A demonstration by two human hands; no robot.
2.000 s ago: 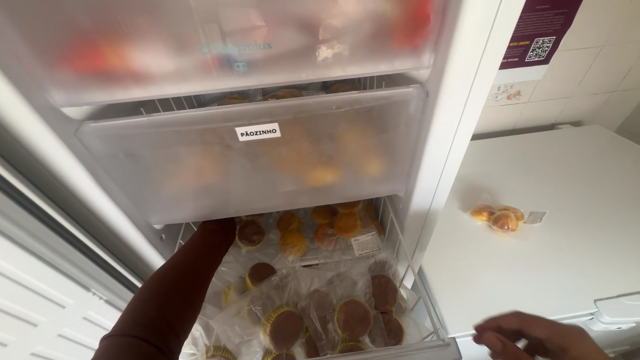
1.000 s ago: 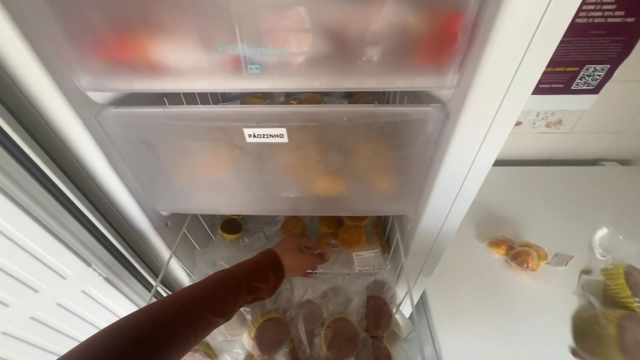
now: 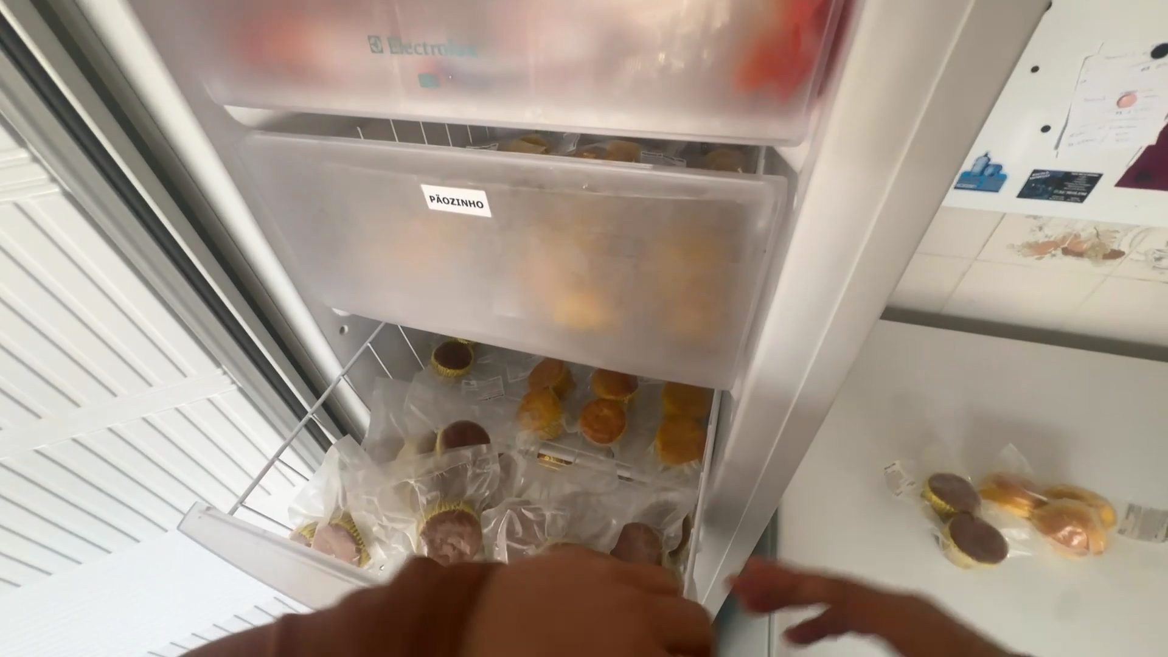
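Note:
My left hand [image 3: 584, 602], blurred at the bottom centre, is over the front of the pulled-out freezer basket [image 3: 265, 557]; its fingers are partly hidden, so its hold cannot be told. My right hand [image 3: 821, 593], also blurred, is just right of it with thumb and finger apart and nothing seen between them. Below the left hand's level in the basket lie clear plastic bags of chocolate cupcakes [image 3: 452, 529] in yellow cups, with bagged golden muffins [image 3: 602, 420] farther back. On the white surface at right rest a bag of two chocolate cupcakes [image 3: 975, 538] and a bag of golden rolls [image 3: 1068, 525].
Above the basket are a frosted drawer [image 3: 511, 255] bearing a label and another frosted drawer [image 3: 584, 73] with red contents. The freezer's open door [image 3: 109, 383] stands at left, its side wall [image 3: 839, 237] at right. Papers [image 3: 1113, 100] hang at the upper right.
My left hand has come out of the basket's back toward the front. The bag of chocolate cupcakes, at the right edge a second ago, now lies beside the golden rolls. The view has shifted.

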